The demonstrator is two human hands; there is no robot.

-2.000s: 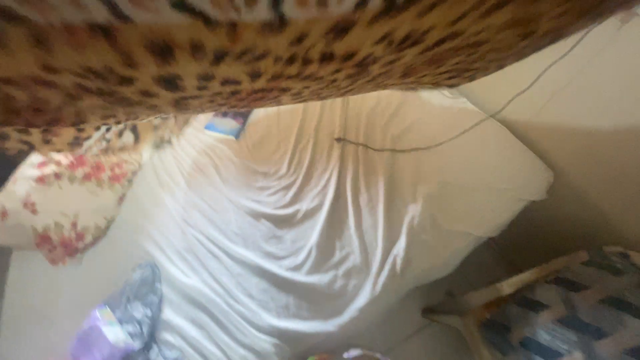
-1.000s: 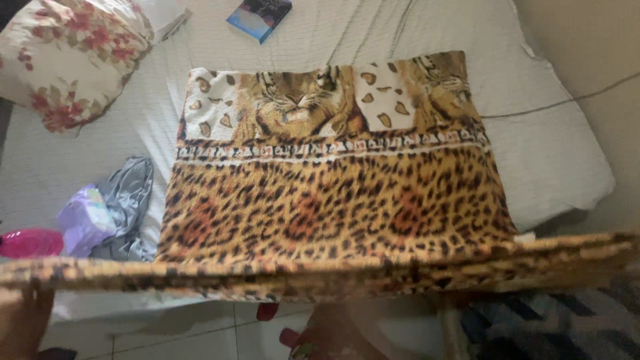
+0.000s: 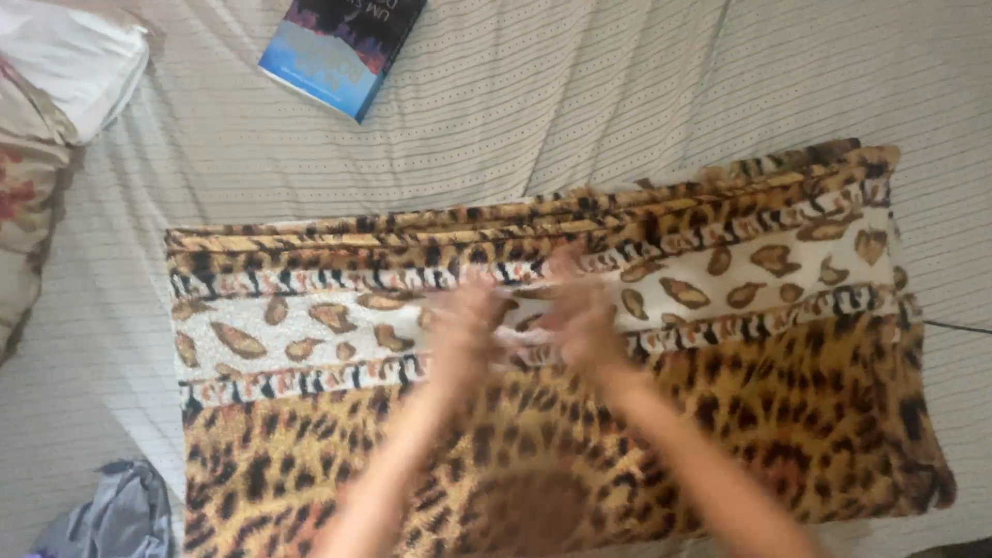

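Observation:
A leopard-print blanket lies folded in layers on the bed, with white bands of brown spots across it and its stacked folds along the far edge. Over the middle of the white band is my left hand, and close beside it on the right is my right hand. Both are blurred by motion. Whether they press on the cloth or hover just above it, I cannot tell, and their fingers are not clear.
A book with a blue and dark cover lies on the striped bed sheet beyond the blanket. Floral fabric and a white cloth are at the left. Grey fabric sits lower left; a thin cable runs at the right.
The blanket, raised across the view and then partly laid down with its near edge lifted, now lies folded on the bed. My hands have come together over its middle. The view is closer to the bed.

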